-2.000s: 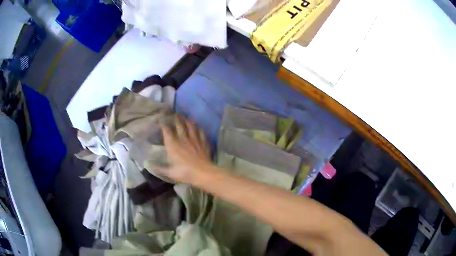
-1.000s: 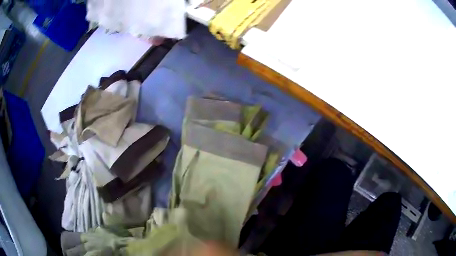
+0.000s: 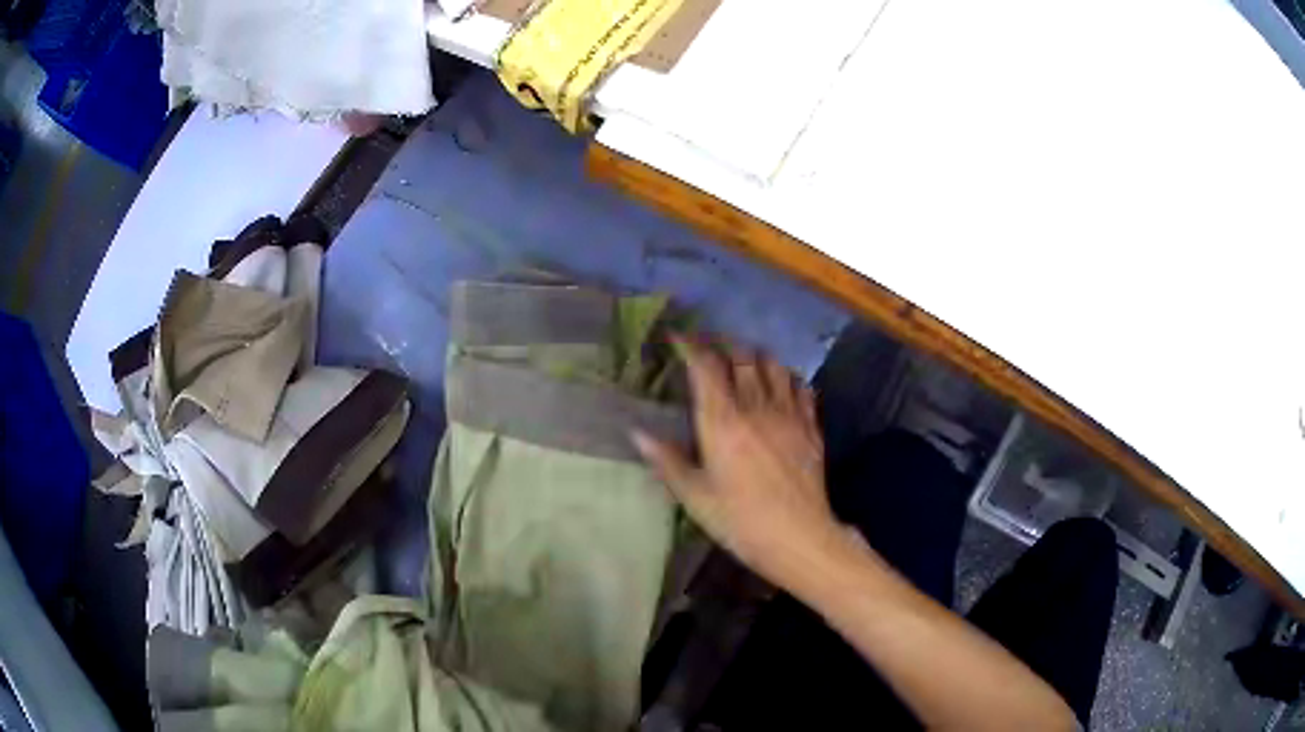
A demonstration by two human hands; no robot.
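Observation:
Green garment pieces (image 3: 551, 543) lie stacked on the blue-grey surface, with grey-taupe bands (image 3: 551, 408) and brighter green folds at their upper right. My right hand (image 3: 759, 465) rests at the stack's upper right edge, its thumb on the band and its fingers by the green folds; thumb and fingers are apart. More green pieces (image 3: 372, 665) lie gathered at the bottom left, cut off by the frame edge. My left hand is not in view.
A tied off-white bundle (image 3: 201, 458) with dark brown bands lies left of the green stack. Frayed off-white cloth (image 3: 294, 57) hangs at the top left. A white table (image 3: 988, 186) with a brown edge and yellow tape (image 3: 573, 65) stands at the upper right. A clear box is low at right.
My right hand has left the off-white bundle, where it was two seconds ago, and is now at the green stack's right edge. The view has shifted, so things appear further left.

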